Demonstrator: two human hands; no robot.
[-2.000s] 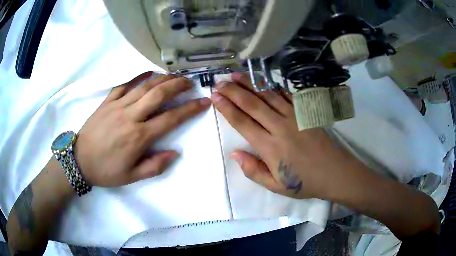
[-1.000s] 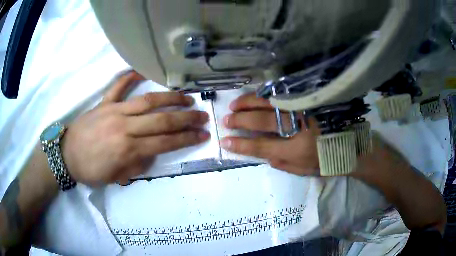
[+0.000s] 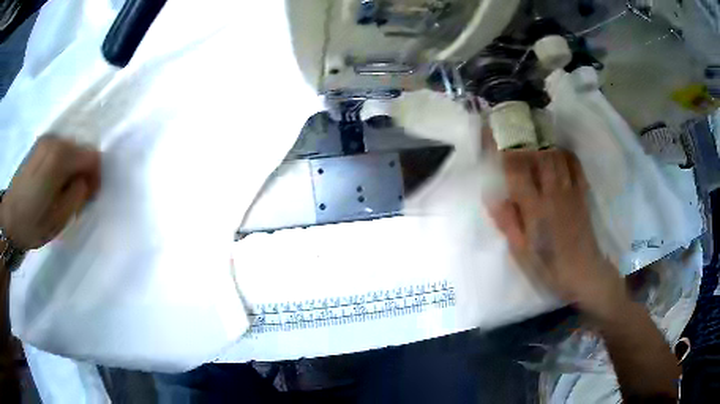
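White fabric panels point(image 3: 174, 197) lie left and right of the needle area, blurred and apart at the front. My left hand point(image 3: 51, 189) is at the far left, fingers curled on the left panel's edge. My right hand point(image 3: 549, 217) is right of the needle plate, fingers bent on the right-hand fabric point(image 3: 493, 268), which is bunched and blurred. The silver needle plate point(image 3: 359, 185) is uncovered. The dark presser foot point(image 3: 352, 134) is behind it, with no cloth visible directly beneath.
The cream machine head point(image 3: 395, 47) is above the plate, with ribbed tension knobs point(image 3: 513, 126) to its right. A printed ruler point(image 3: 351, 306) runs along the front of the white table. A dark curved bar point(image 3: 134, 31) is at upper left. Pale scraps point(image 3: 584, 379) lie lower right.
My hands have moved widely apart from beside the presser foot. The cloth between them has come off the needle plate, parting left and right. The view has shifted.
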